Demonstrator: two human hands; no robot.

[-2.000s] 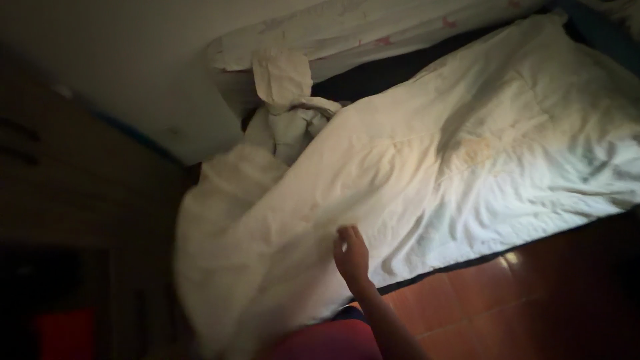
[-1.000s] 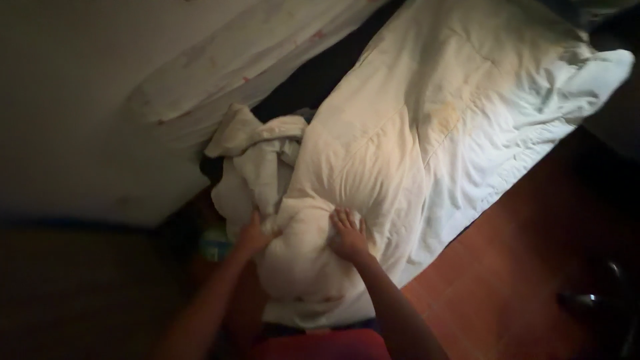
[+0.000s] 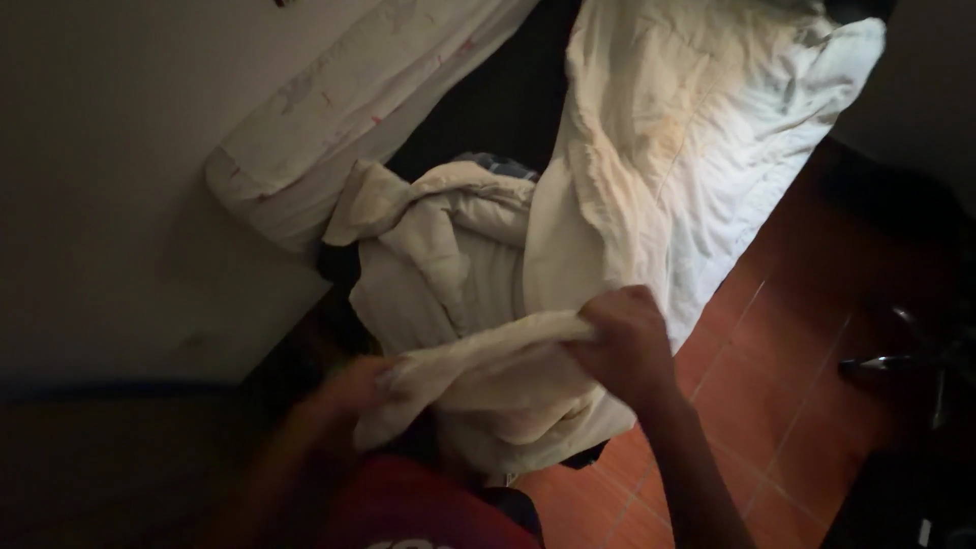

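A pale quilted cover lies along the bed, wrinkled and stained in places. Its near part is lifted in a fold between my hands. My right hand is closed on the fold's edge at lower center. My left hand, blurred and dim, grips the other end of the same edge, further left. Beyond the fold, a bunched part of pale bedding rests at the bed's end, with a bit of dark checked cloth showing behind it.
A pale mattress with reddish marks leans by the wall at upper left. Red floor tiles run along the bed's right side. A dark object with a shiny part stands at the far right.
A second ago both hands lay on the cover with fingers spread; now they hold its edge raised. Two seconds ago only my right hand was in view. The view has turned.
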